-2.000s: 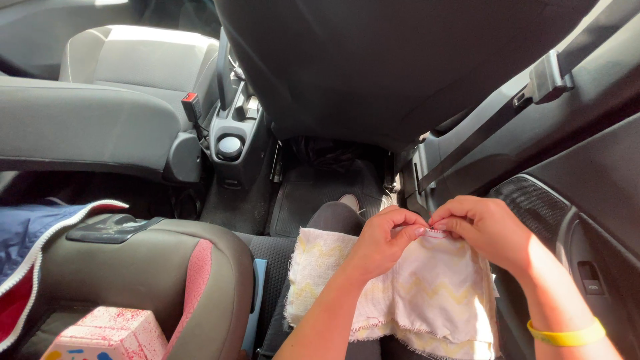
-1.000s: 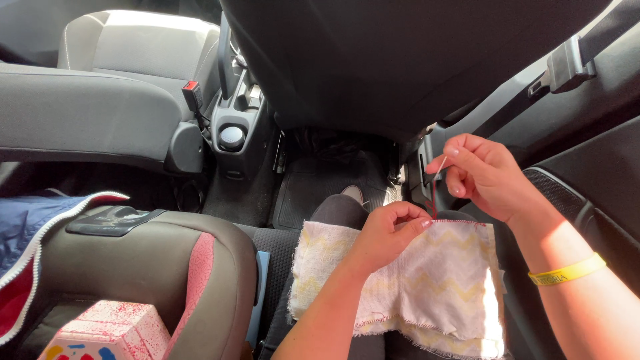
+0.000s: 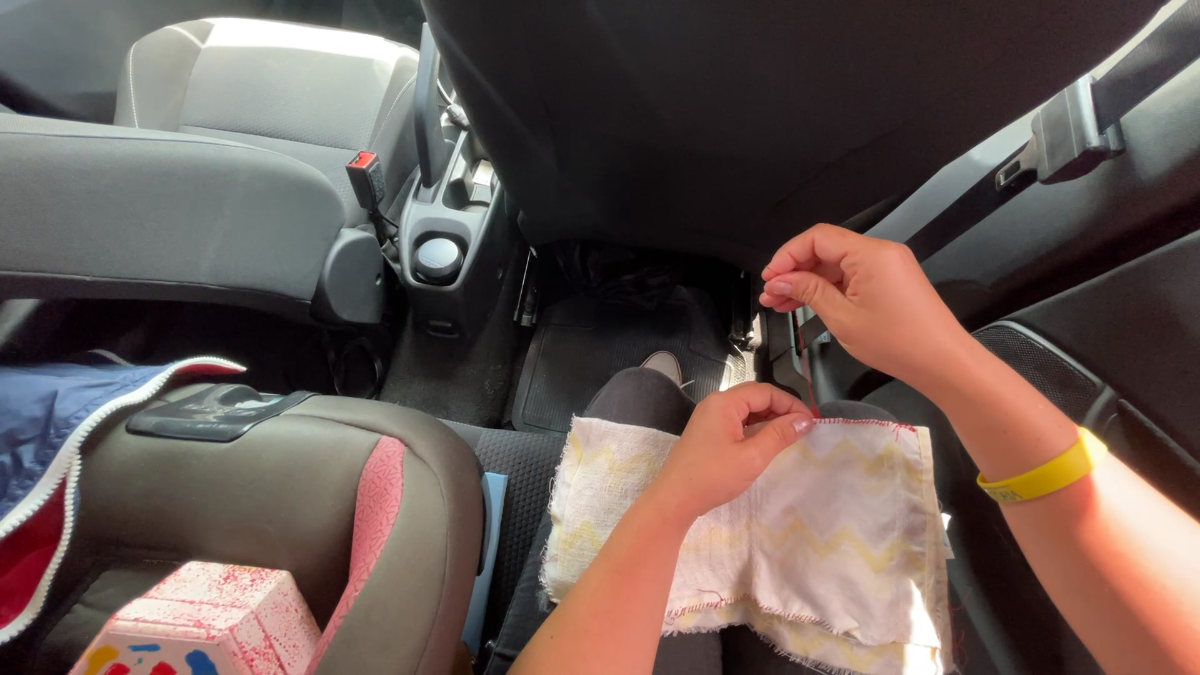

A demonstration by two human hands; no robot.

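Note:
A white cloth with pale yellow zigzags [image 3: 825,525] lies across my lap, its edges frayed, with red stitches along the top right edge. My left hand [image 3: 741,441] pinches that top edge between thumb and fingers where the stitches end. Above it and to the right, my right hand [image 3: 825,286] is raised with thumb and fingertips together. A red thread [image 3: 808,370] runs up from the cloth's edge toward my right hand. Whether a needle is between those fingertips cannot be made out. A yellow wristband [image 3: 1045,469] is on my right wrist.
At the left are a child car seat [image 3: 412,506], a speckled box [image 3: 211,619] and a blue jacket with a white zip [image 3: 84,422]. A front seat back [image 3: 750,112] stands close ahead. The seat belt [image 3: 966,202] and door panel are at the right.
From the cloth's edge beside my left hand, my right hand has risen, drawing the red thread up. My left hand stays at the edge.

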